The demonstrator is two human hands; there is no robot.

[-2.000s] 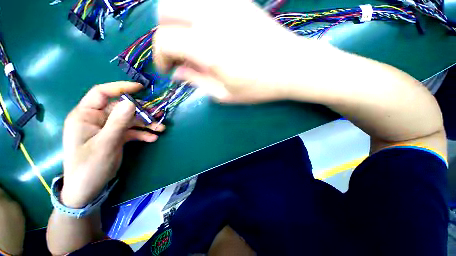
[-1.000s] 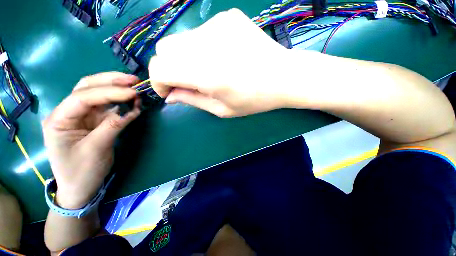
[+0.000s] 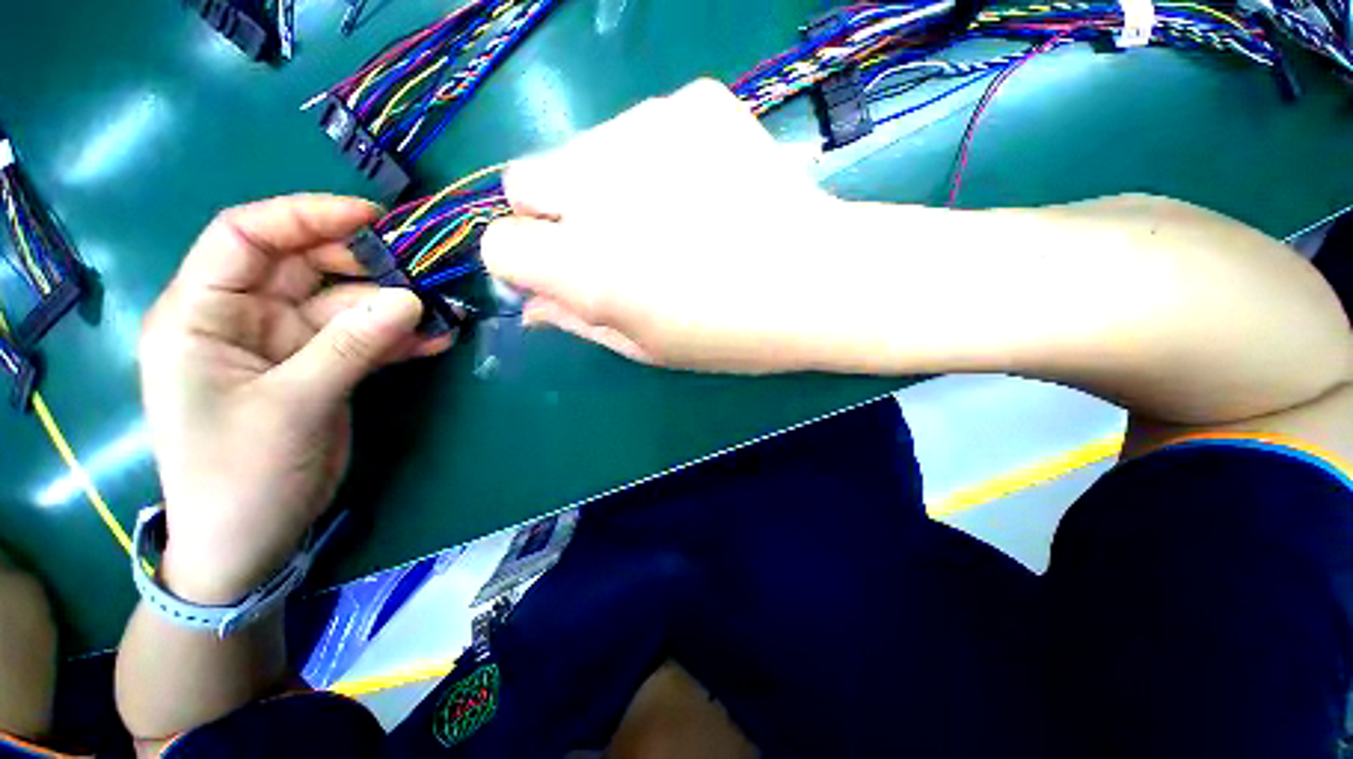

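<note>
My left hand [image 3: 282, 334] holds a black connector housing [image 3: 389, 264] between thumb and fingers, left of centre. A multicoloured wire bundle [image 3: 445, 220] runs from the housing to my right hand [image 3: 638, 237]. My right hand is closed around the wires just right of the housing; its fingertips are partly hidden and overexposed, so the exact grip on single wires cannot be seen. The bundle comes out beyond the right hand toward the top right.
Another harness with a black connector [image 3: 364, 151] lies above the held housing. More harnesses with a white label [image 3: 1137, 22] lie at top right, others at the left edge [image 3: 48, 297] and top left. A yellow line [image 3: 82, 472] crosses the green table. Another person's arm [image 3: 22, 653] shows at lower left.
The left hand has closed on the housing, which now shows more clearly with its wires fanned toward the right hand. The right hand has moved slightly right and down.
</note>
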